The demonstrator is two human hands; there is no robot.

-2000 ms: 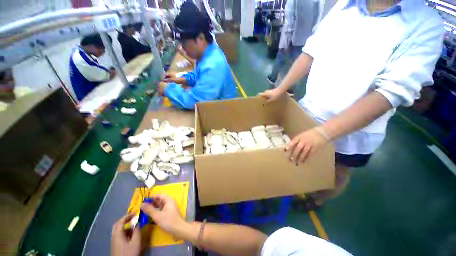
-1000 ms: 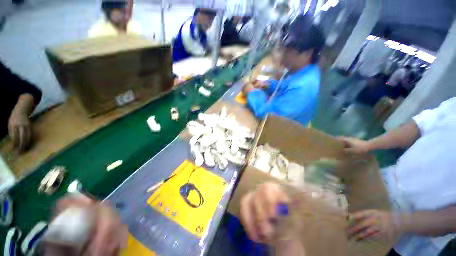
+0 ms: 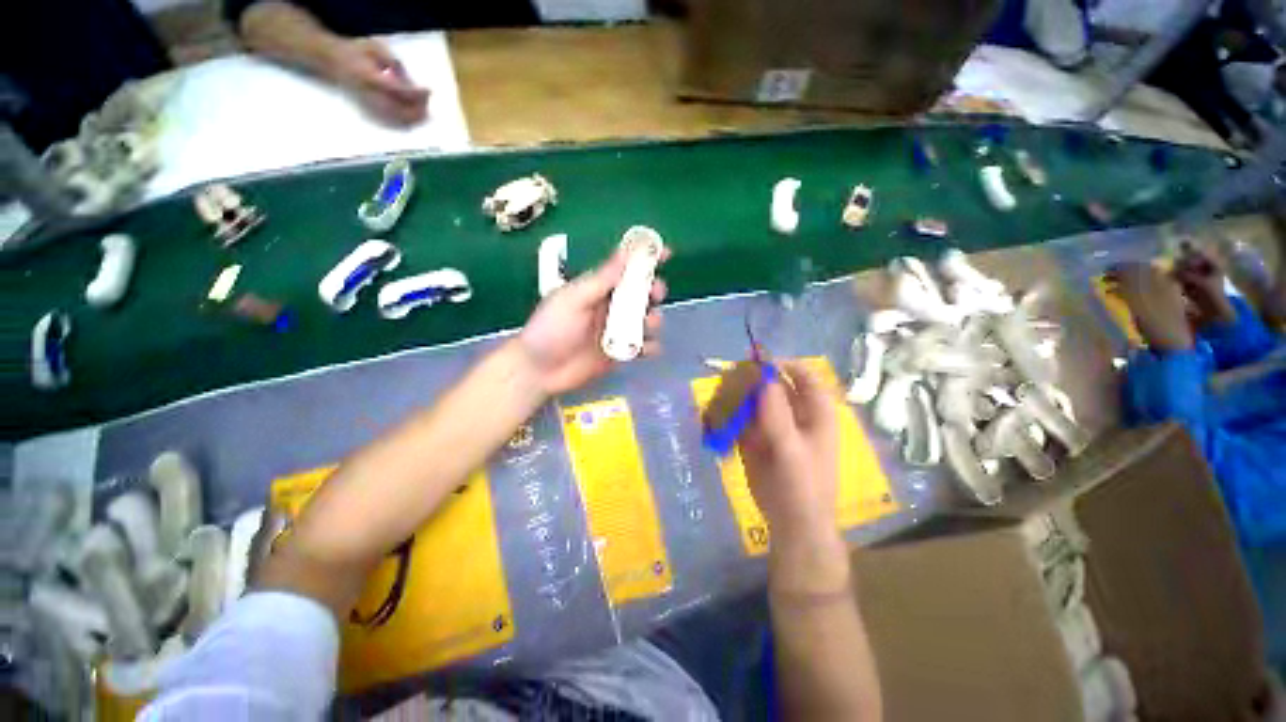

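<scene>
My left hand (image 3: pixel 571 332) holds a white curved shell (image 3: pixel 631 294) upright over the near edge of the belt, its long face towards me. My right hand (image 3: pixel 793 423) holds a brown-and-blue component (image 3: pixel 733 408) above the yellow panel of the printed sheet (image 3: pixel 870 497). A thin dark and red wire sticks up from the component. The shell and the component are apart.
Green belt (image 3: pixel 677 198) carries several shells, some with blue inside, and a tan frame (image 3: pixel 519 202). Shell piles lie right (image 3: pixel 973 370) and left (image 3: pixel 127 564). An open carton (image 3: pixel 938 621) stands lower right. Another person's hand (image 3: pixel 381 81) rests across the belt.
The view has turned left and down towards the belt. My left hand has risen with the white shell, now sharp. My right hand is now over the yellow panel, away from the carton.
</scene>
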